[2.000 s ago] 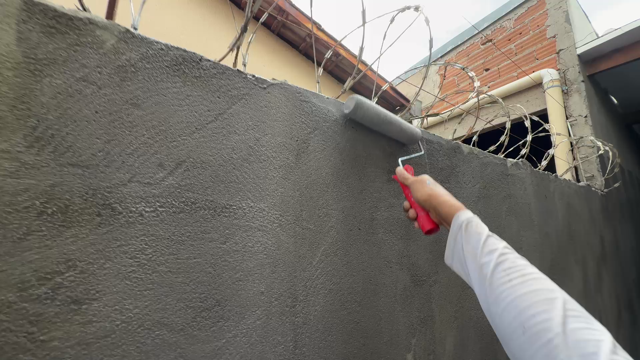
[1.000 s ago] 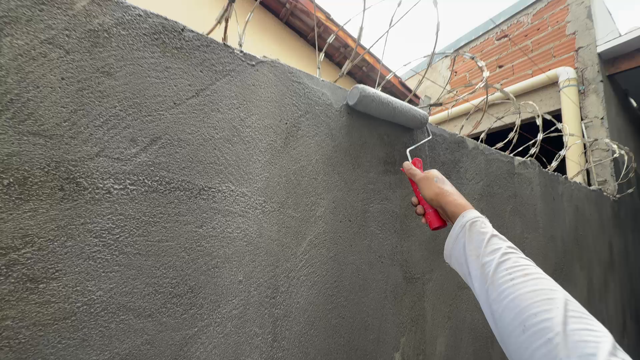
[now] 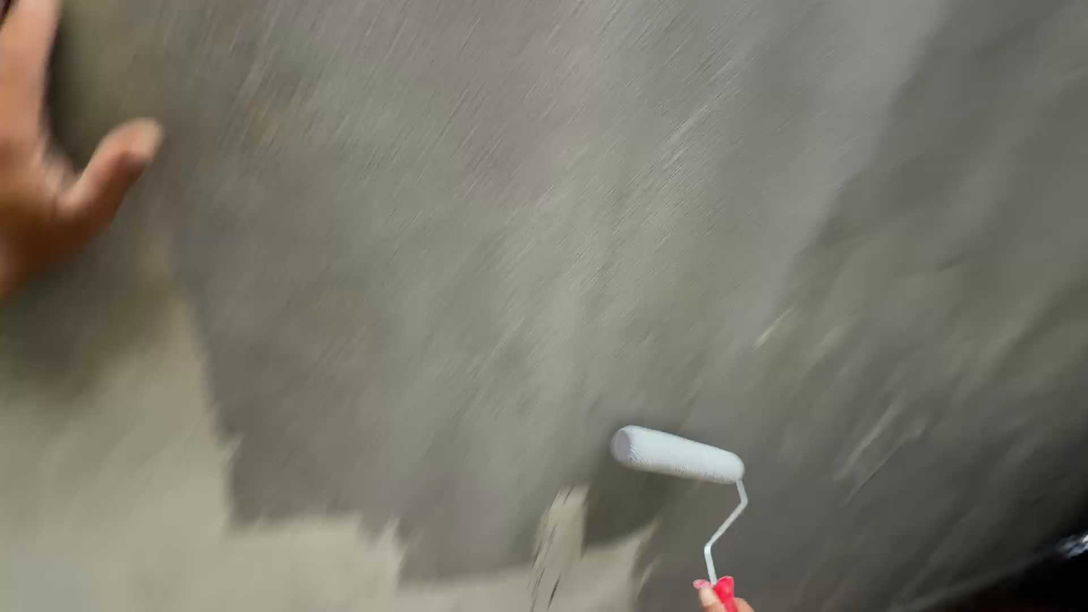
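A paint roller with a white sleeve (image 3: 677, 455) and a bent metal frame is low and right of centre, against or close to the cement-plastered wall (image 3: 476, 280). My right hand (image 3: 712, 600) grips its red handle at the bottom edge; only the fingertips show. At the upper left is my left hand (image 3: 51, 170), blurred, with thumb and fingers apart and nothing in it. Whether it touches the wall I cannot tell. Dark, wet-looking grey covers most of the wall.
Lighter, dry-looking wall (image 3: 102, 510) shows at the lower left, with a ragged edge against the darker part. A very dark area (image 3: 1037, 578) lies in the bottom right corner, too blurred to name.
The view has swung down from the wall top. The roller has moved from the wall's top edge to its lower part, still in my right hand. My left hand has come into view.
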